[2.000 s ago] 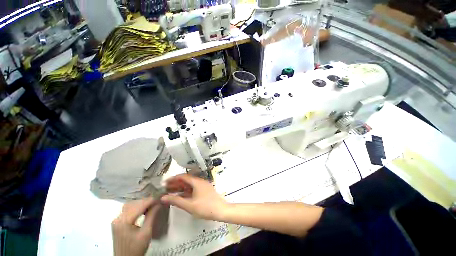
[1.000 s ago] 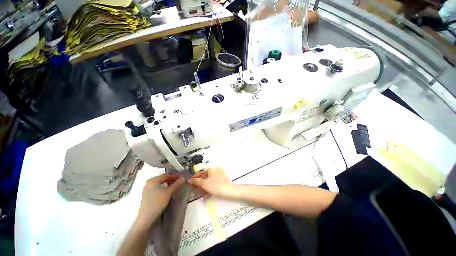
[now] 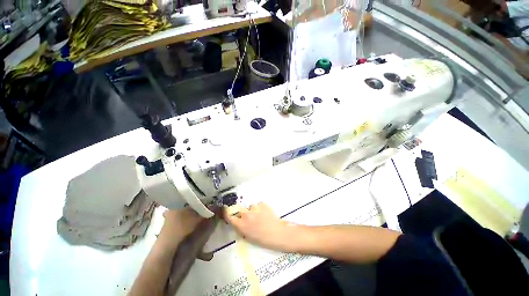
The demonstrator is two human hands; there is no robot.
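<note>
A brown-grey piece (image 3: 188, 254) runs from the needle area down toward the table's front edge, partly hidden by my left hand and forearm. My left hand (image 3: 184, 224) is on the piece just left of the needle area, its fingers partly hidden under the sewing machine's head. My right hand (image 3: 249, 222) is just right of the needle area, fingertips bent in at the piece's edge; its exact hold is hard to see. The white sewing machine (image 3: 243, 147) stands over both hands. A stack of grey-taupe cut pieces (image 3: 104, 199) lies on the table to the left.
A pale yellow tape strip (image 3: 248, 263) crosses the printed ruler marks at the table's front. Small black pieces (image 3: 426, 169) and yellowish material (image 3: 481, 199) lie at the right. Behind are a yellow-edged pile (image 3: 113, 29) on another table and a bin (image 3: 264, 69).
Since the earliest frame, both hands have moved from beside the stack to the needle area with the piece. Since the middle frame, my left hand has gone lower and closer under the machine head.
</note>
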